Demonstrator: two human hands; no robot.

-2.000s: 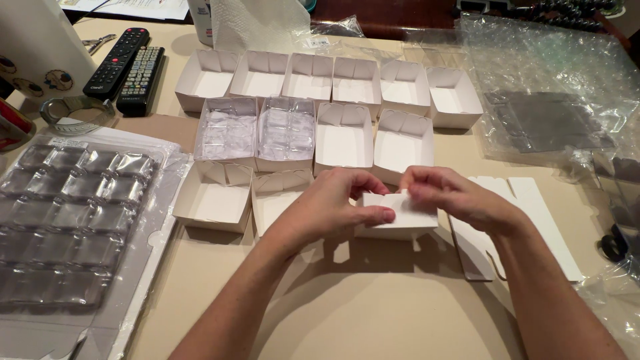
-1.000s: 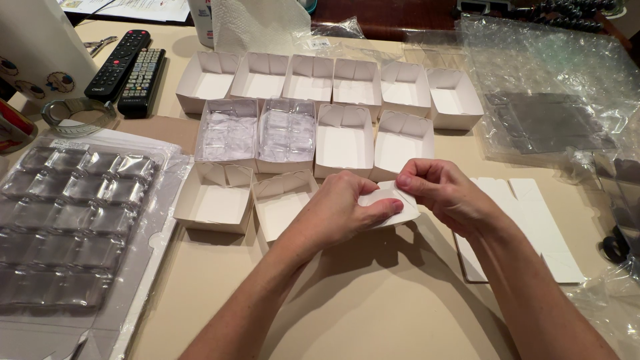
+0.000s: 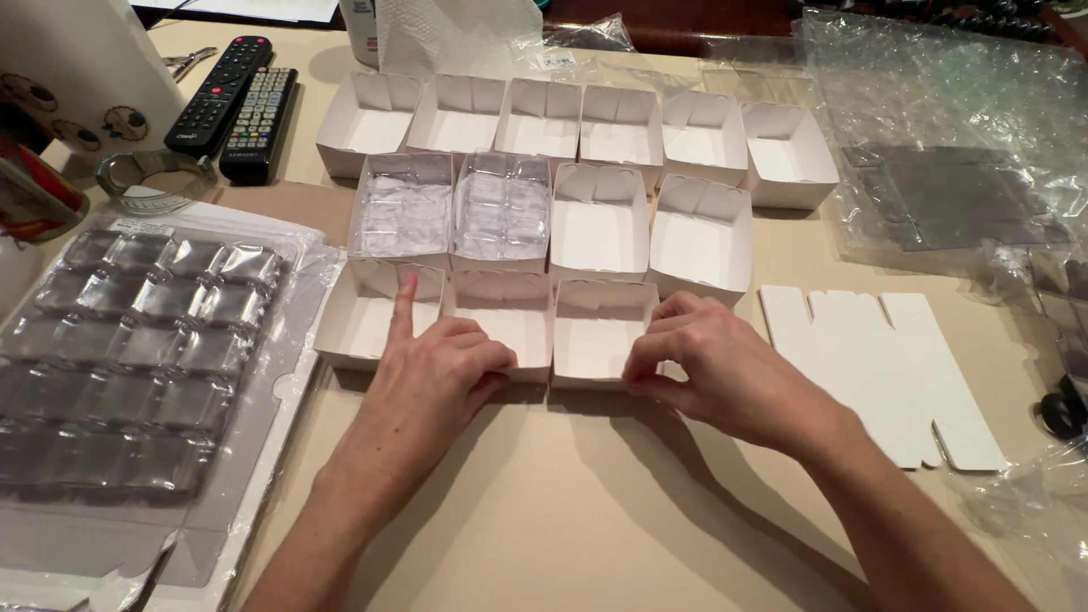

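White open cardboard boxes stand in three rows on a cream tabletop. My right hand (image 3: pixel 714 370) pinches the near right corner of the front row's rightmost box (image 3: pixel 602 340). My left hand (image 3: pixel 438 365) has thumb and fingers on the near wall of the middle front box (image 3: pixel 503 319), its index finger stretched over the left front box (image 3: pixel 361 319). Two boxes of the middle row hold clear plastic inserts; one is the left insert (image 3: pixel 404 212), the other the right insert (image 3: pixel 503 212). The remaining boxes, such as the middle row's rightmost box (image 3: pixel 701 229), show bare insides.
Flat white die-cut card blanks (image 3: pixel 875 374) lie at right. Clear plastic moulded trays (image 3: pixel 127 357) lie at left, on card sheets. Two remote controls (image 3: pixel 255 127), a glass dish (image 3: pixel 153 183) and a paper towel (image 3: pixel 459 34) are farther back. Clear plastic wrap (image 3: pixel 952 127) covers the back right.
The white box that my hands held up and worked on now stands at the right end of the front row. My left hand has moved left, onto the neighbouring boxes.
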